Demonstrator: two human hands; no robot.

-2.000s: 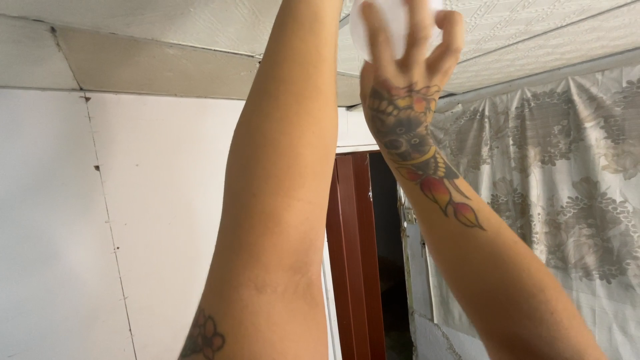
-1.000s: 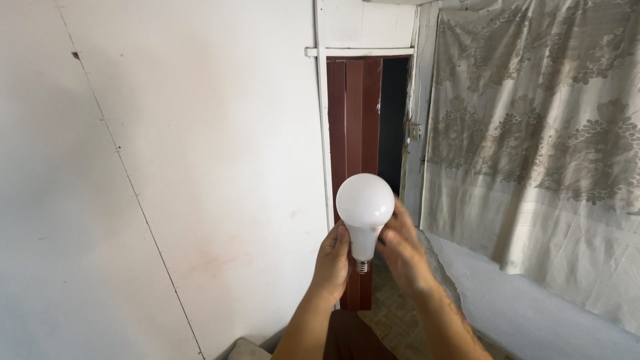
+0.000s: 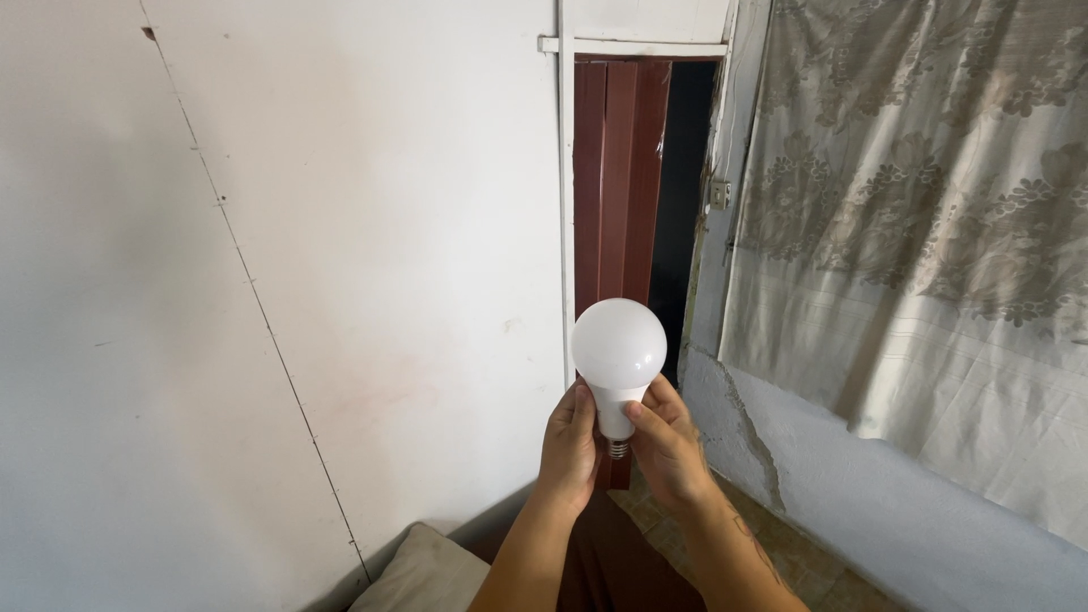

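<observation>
A white light bulb is held upright between both hands, its round dome at the top and its metal screw base at the bottom. My left hand grips the bulb's white lower body from the left, with the thumb along its side. From the right, my right hand holds the same part, its thumb resting on the front of the body. The screw base shows below the thumbs, touched by no finger that I can see. The fingers behind the bulb are partly hidden.
A white wall with a dark seam fills the left. Beyond the bulb is a doorway with a reddish-brown folding door, partly open. A patterned curtain hangs at right, near a wall switch. A pillow lies below.
Both arms were raised toward the ceiling two seconds ago and are now lowered, with the bulb in front of me. The view has tilted down. Since one second ago, my right hand has settled against the bulb.
</observation>
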